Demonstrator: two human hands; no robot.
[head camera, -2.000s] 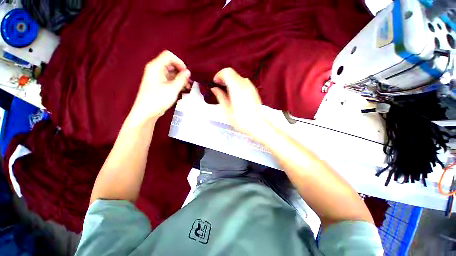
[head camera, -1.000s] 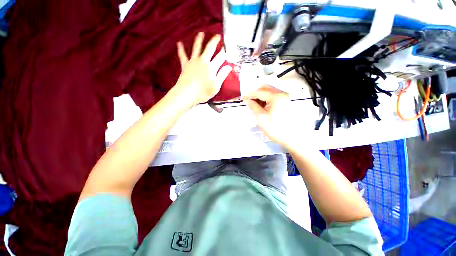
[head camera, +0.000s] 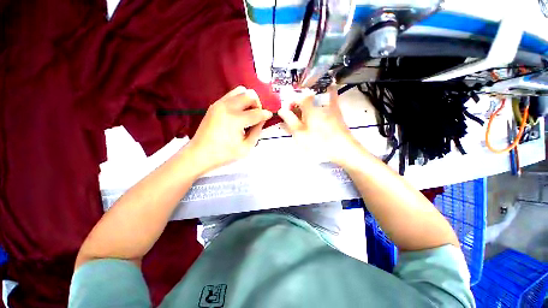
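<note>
A dark red garment piece (head camera: 180, 66) lies left of the sewing machine (head camera: 348, 24) and reaches under its lit needle area. A black strip (head camera: 180, 112) shows as a dark line on the red cloth, left of my left hand. My left hand (head camera: 233, 123) pinches the edge of the red cloth just in front of the needle area. My right hand (head camera: 312, 120) is beside it, fingertips at the cloth edge close to the presser foot (head camera: 282, 78); glare hides what its fingers hold, if anything.
A bunch of black strips (head camera: 420, 117) hangs right of the needle. An orange cord (head camera: 490, 132) is at the right table end. The white table (head camera: 270, 192) has a ruler band along its front edge. Blue baskets (head camera: 462, 222) stand below right.
The view has shifted slightly. My left hand has gone from spread flat on the cloth to pinching its edge. My right hand has moved up to the needle area. The black strip now shows on the cloth.
</note>
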